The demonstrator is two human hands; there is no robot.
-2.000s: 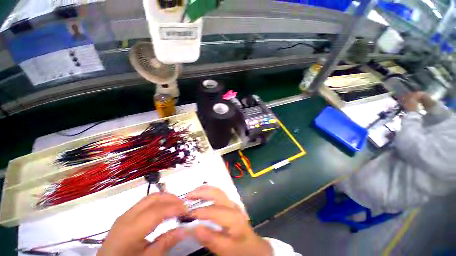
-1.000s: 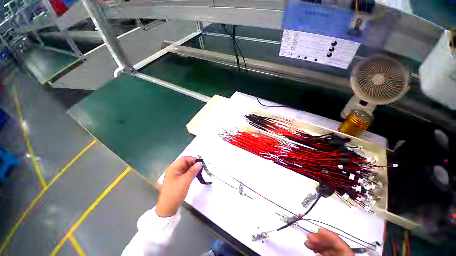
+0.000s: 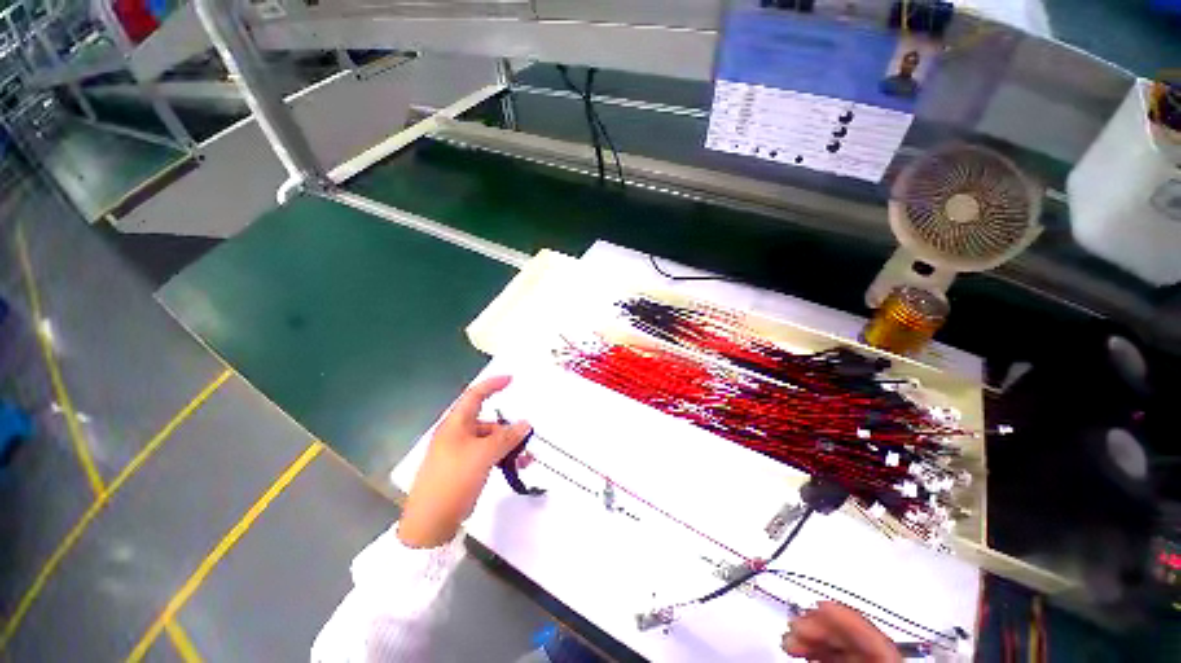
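Observation:
A thin red and black wire harness (image 3: pixel 661 508) lies across the white sheet (image 3: pixel 583 550), with small metallic parts along it. My left hand (image 3: pixel 453 469) is at its left end, thumb and fingers on a short black strip (image 3: pixel 514 469), apparently tape, that hangs down from the fingertips. My right hand (image 3: pixel 842 635) is cut off by the bottom edge, fingers curled beside the harness's right part; whether it grips the wire is hidden. A black round-headed part (image 3: pixel 824 494) with a dark cable lies near the parts tray.
The long cream parts tray (image 3: pixel 978 486) holds red lead wires (image 3: pixel 648 372) and dark wires (image 3: pixel 661 315), with white connectors at the right. Behind it stand a desk fan (image 3: pixel 964 207) and an amber container (image 3: pixel 904 319). Dark tape rolls (image 3: pixel 1124 453) stand at right.
The view has swung left from the right side of the bench. My hands, close together two seconds ago, are now apart along the harness. Since one second ago they have barely moved.

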